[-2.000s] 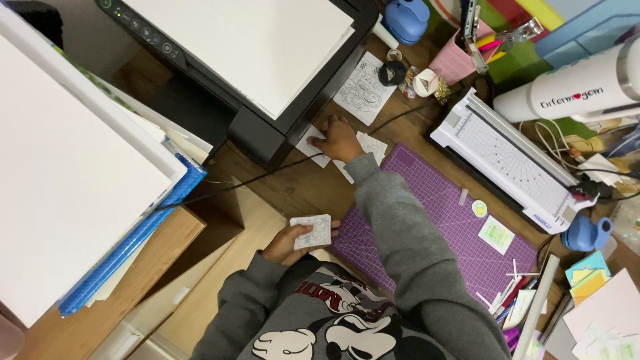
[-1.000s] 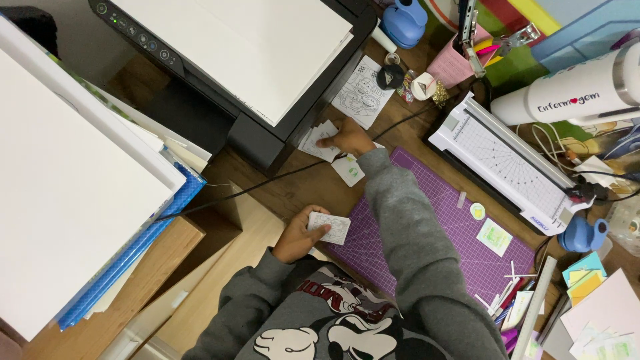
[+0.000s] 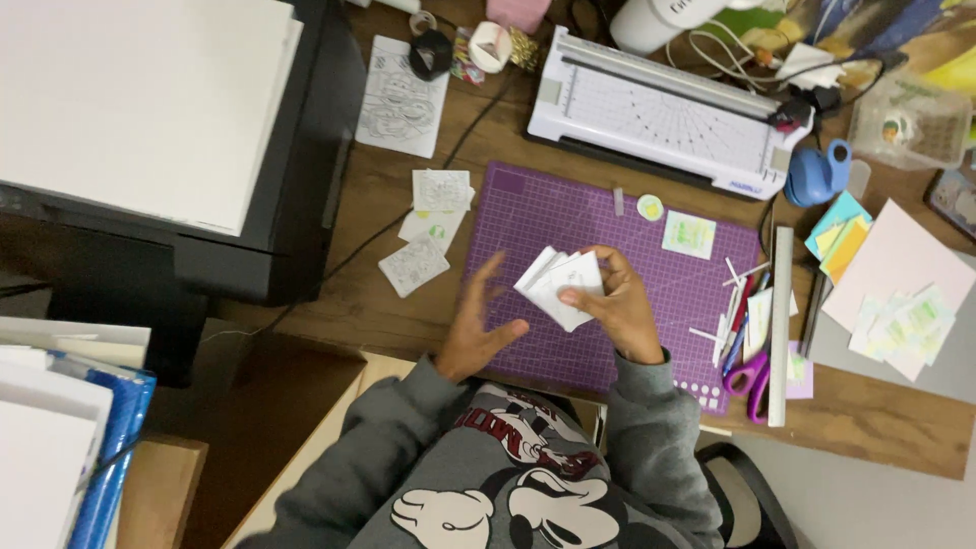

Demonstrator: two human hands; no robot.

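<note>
Over the purple cutting mat (image 3: pixel 534 358), my right hand (image 3: pixel 618 301) grips a loose stack of small white paper cards (image 3: pixel 564 286), thumb on top and fingers behind. My left hand (image 3: pixel 482 320) is just left of the stack, fingers spread and slightly blurred, holding nothing. Small printed cards lie left of the mat: one at the top (image 3: pixel 441 191), a lower tilted one (image 3: pixel 414 265), and one with a green mark (image 3: pixel 436 230) between them. A printed line-drawing sheet (image 3: pixel 400 99) lies farther back.
A black printer (image 3: pixel 305 152) bears white paper at left. Behind the mat stands a paper trimmer (image 3: pixel 656 114), beside a blue punch (image 3: pixel 817 174). Purple scissors (image 3: pixel 751 381), a metal ruler (image 3: pixel 779 328) and paper strips lie at right. A black cable (image 3: pixel 358 255) crosses the desk.
My right hand has left the cards beside the printer and now holds the stack over the mat. My left hand, which held cards near the desk's front edge, is raised and no longer holds them.
</note>
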